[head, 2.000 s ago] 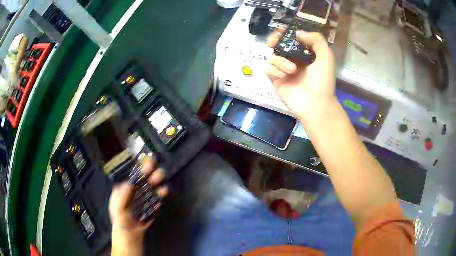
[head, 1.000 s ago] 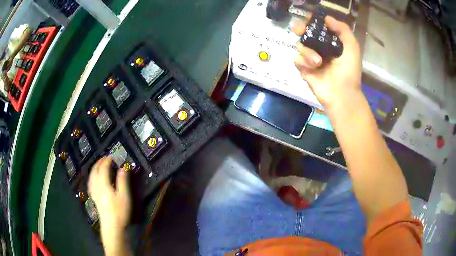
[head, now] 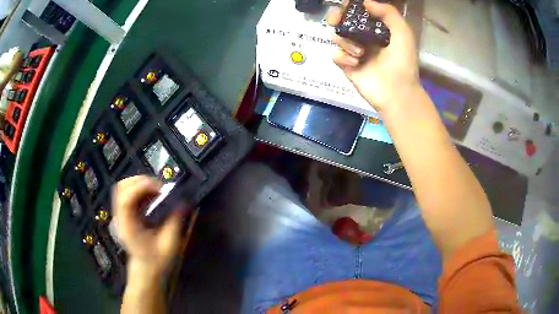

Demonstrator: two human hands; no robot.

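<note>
A black phone tray (head: 230, 147) lies tilted at left, with several phones with silver patches and gold round parts in its pockets. My left hand (head: 144, 224), blurred, is over the tray's near side; its fingers and thumb pinch a dark flip phone (head: 160, 201) with a pale edge, tilted and mostly hidden. My right hand (head: 383, 64) holds another flip phone (head: 363, 27), black keypad side with white digits showing, above the white machine (head: 312, 76). The phone's far part is cut off by the top edge.
A smartphone (head: 315, 122) lies under the machine front, with a small wrench (head: 392, 167) on the dark shelf. A yellow button (head: 297, 57), a touchscreen (head: 447, 107) and a red button (head: 530, 147) are on the machine. A red phone tray (head: 27, 92) stands far left.
The open phone my left hand held earliest is out of that hand; the hand went to a tray pocket, and now pinches a dark phone raised from there. My right hand keeps its phone.
</note>
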